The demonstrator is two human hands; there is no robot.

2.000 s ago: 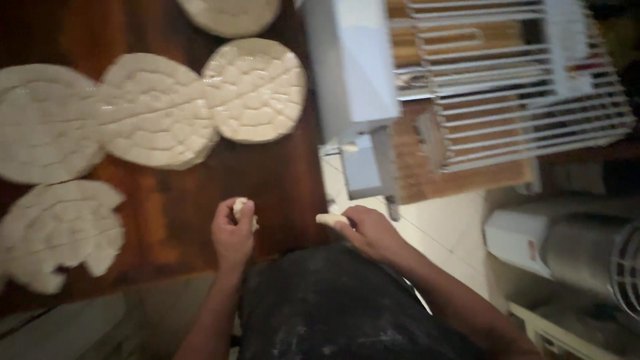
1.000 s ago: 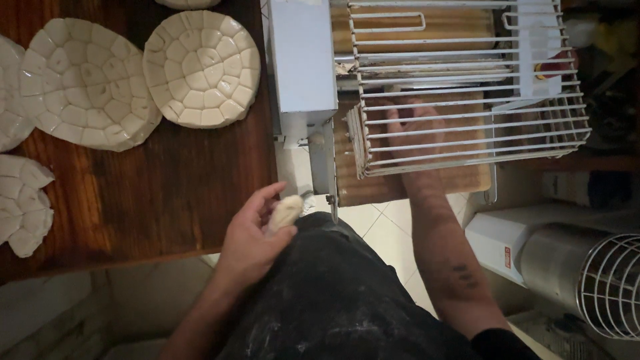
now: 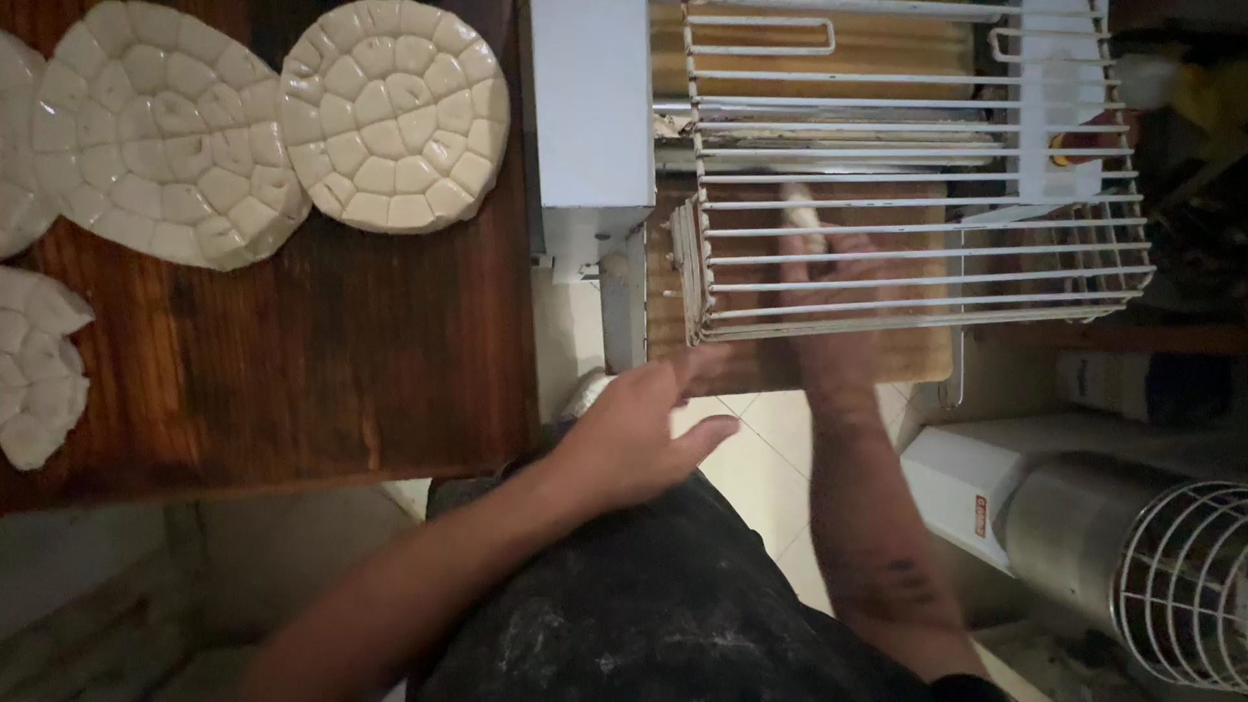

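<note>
My left hand [image 3: 648, 419] is blurred beside the near end of the wire guard, fingers apart, with nothing seen in it. Behind the white wire guard [image 3: 916, 258] of a machine with wooden boards, my right hand [image 3: 834, 253] reaches over the lower wooden board [image 3: 907, 361]. A small pale piece of dough [image 3: 802, 216] shows at its fingers, partly hidden by the bars. Scored rounds of dough lie on the dark wooden table [image 3: 292, 390]: a round one [image 3: 395, 117], a wider one [image 3: 171, 136] touching it, and a torn one [image 3: 39, 366] at the left edge.
The machine's white metal housing [image 3: 593, 102] stands between table and guard. At the lower right is a mixer with a steel bowl [image 3: 1072, 531] and a round wire guard [image 3: 1185, 565]. Tiled floor [image 3: 760, 458] shows between the table and the mixer.
My left hand has moved right towards the wire guard, and the dough piece it held a second ago is no longer seen in it. My right hand has gone from outside the guard to behind it.
</note>
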